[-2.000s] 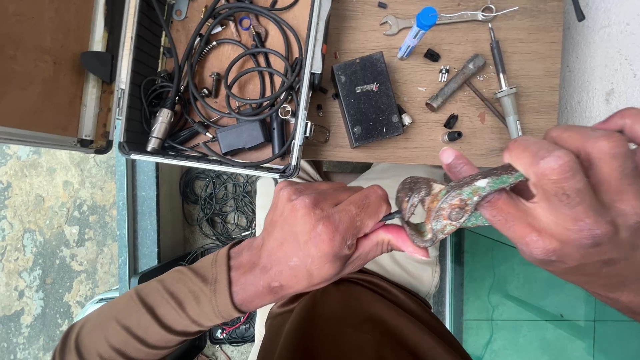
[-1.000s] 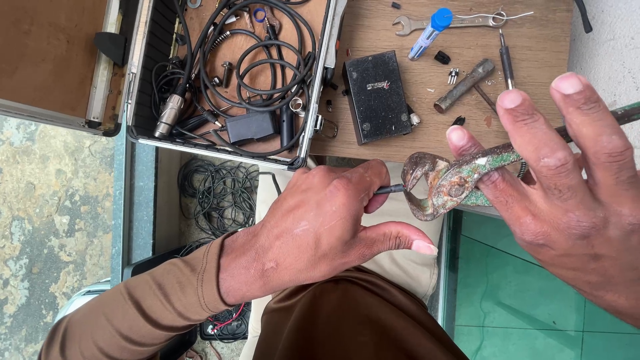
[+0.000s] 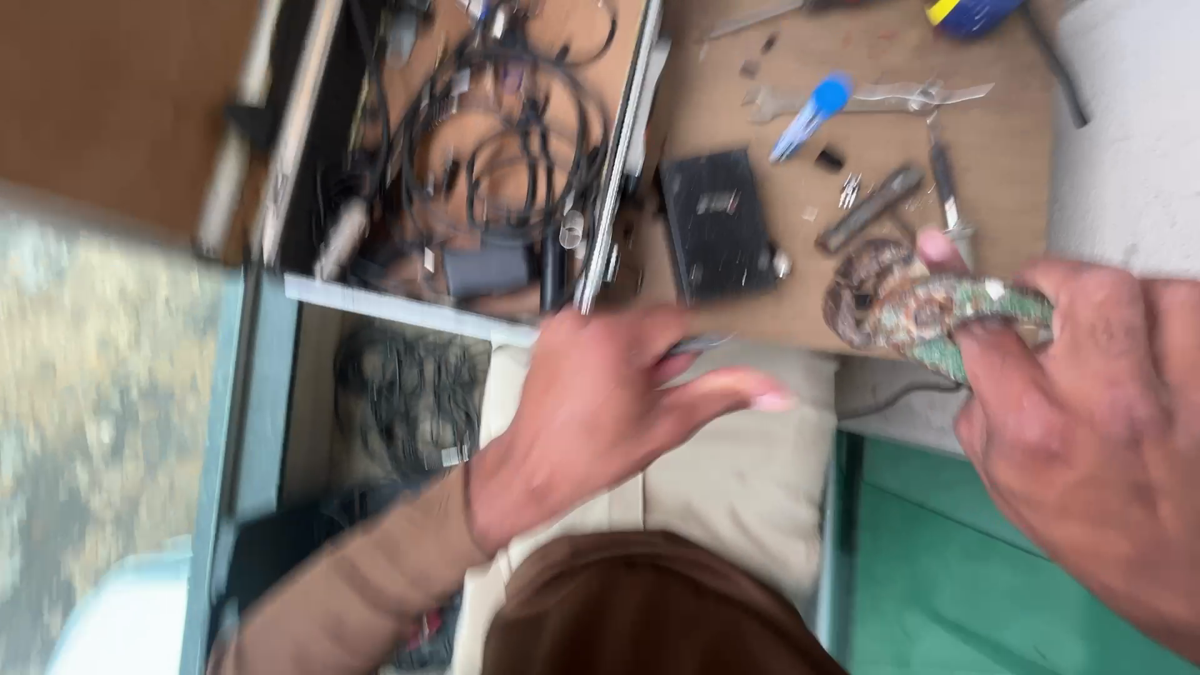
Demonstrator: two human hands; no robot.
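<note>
My left hand [image 3: 600, 412] holds a thin dark piece [image 3: 696, 345], perhaps a cable end, between its curled fingers, with the thumb stretched out to the right. In my right hand [image 3: 1078, 422] is a pair of rusty pliers with worn green paint [image 3: 937, 309]; their head points left, over the front edge of the wooden table. The jaws stand apart from the dark piece. Motion blur hides whether the jaws grip anything. Behind the hands lie a black metal box [image 3: 720, 225] and a short metal tube-like tool [image 3: 870, 208].
At the left an open case [image 3: 403, 314] holds coiled black cables [image 3: 506, 141] and a black adapter [image 3: 487, 269]. On the wooden table [image 3: 797, 314] are a wrench [image 3: 773, 103], a blue-capped tube [image 3: 814, 114] and a soldering iron [image 3: 947, 187]. More cables [image 3: 403, 394] lie below the case.
The pliers and the dark piece, together a second ago, are now apart. My right hand, its fingers spread a second ago, has closed around the pliers. The view has shifted and blurred.
</note>
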